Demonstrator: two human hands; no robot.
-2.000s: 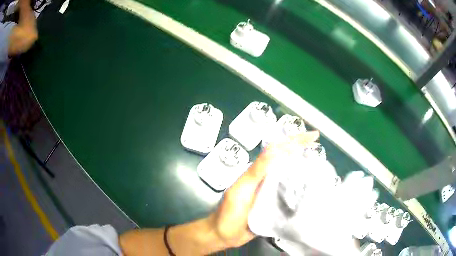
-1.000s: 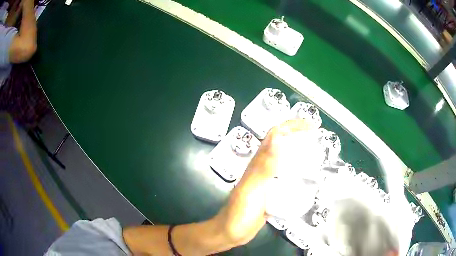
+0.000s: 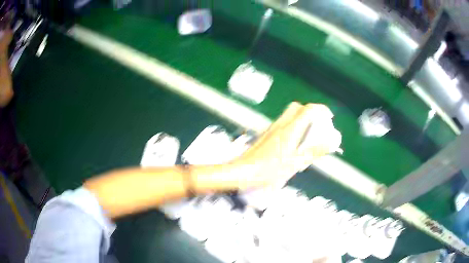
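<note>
My left hand (image 3: 280, 146) reaches over the pale rail from the left, with a dark band at the wrist. Its fingers are closed around a white rounded thing (image 3: 323, 132); glare and blur hide whether it is an adapter or the cloth. White socket adapters, one of them at the left end (image 3: 160, 150), lie on the dark green bench below and beside my arm, many washed out by glare. Rows of them run to the lower right (image 3: 385, 239). My right hand is not clearly visible; a faint skin-toned patch shows at the bottom edge.
Beyond the cream rail (image 3: 169, 77), the green belt carries scattered adapters (image 3: 250, 82), one farther right (image 3: 374, 122) and one at the top (image 3: 194, 21). A grey post (image 3: 429, 172) stands at right. A clear object lies at the lower right. Another person's arm (image 3: 5, 72) shows at far left.
My left hand has moved from over the bench adapters up and out across the rail towards the belt. The view has shifted and blurred. The blurred white mass at lower right no longer stands out.
</note>
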